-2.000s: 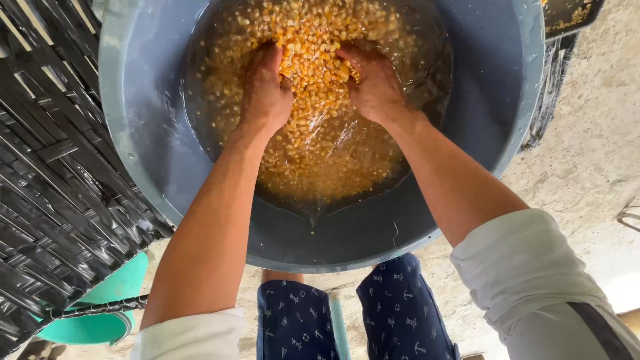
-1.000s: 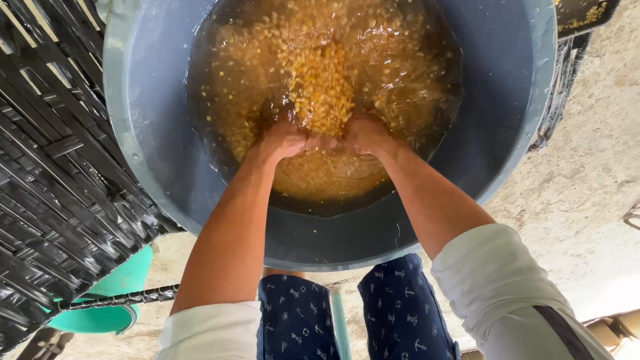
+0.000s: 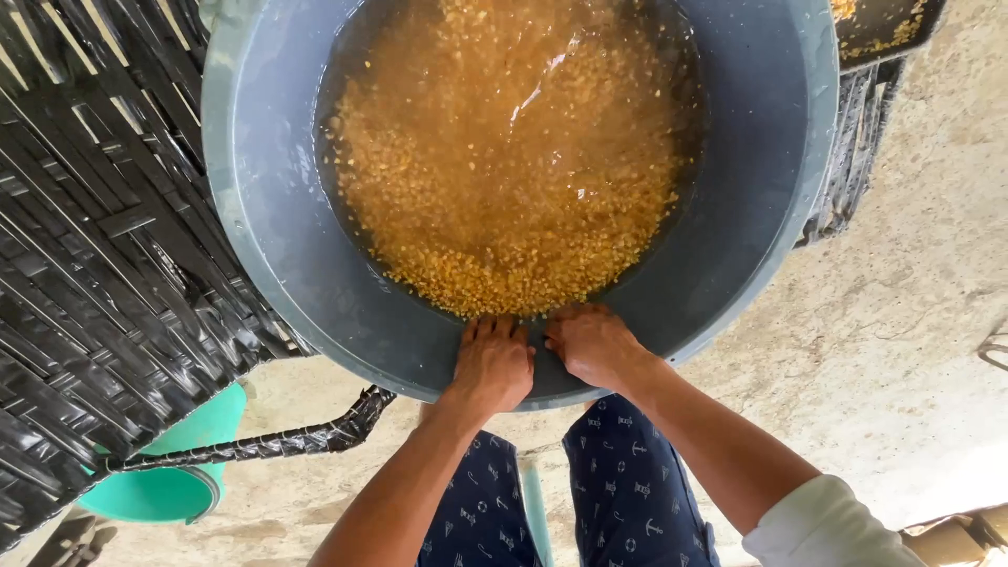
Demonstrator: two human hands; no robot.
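A large grey plastic tub (image 3: 756, 142) holds cloudy brown water with many yellow corn kernels (image 3: 504, 276) in it. My left hand (image 3: 494, 366) lies on the tub's near inner wall, fingertips at the edge of the kernels; it holds nothing that I can see. Just to its right, my right hand (image 3: 591, 342) rests against the same wall with its fingers curled down at the kernels' edge. The fingertips of the right hand are partly hidden, so whether kernels are in it does not show. The two hands are close together but apart.
Woven black strips (image 3: 118, 220) form a panel at the left, with a bound black pole (image 3: 260, 449) at its lower edge. A green plastic container (image 3: 157, 488) is below it. A dark tray (image 3: 890, 31) with kernels stands at the upper right, above the concrete floor (image 3: 890, 315).
Both hands have come out of the middle of the kernels and water, toward me, onto the tub's near wall. The heap of kernels between them has sunk into the cloudy water.
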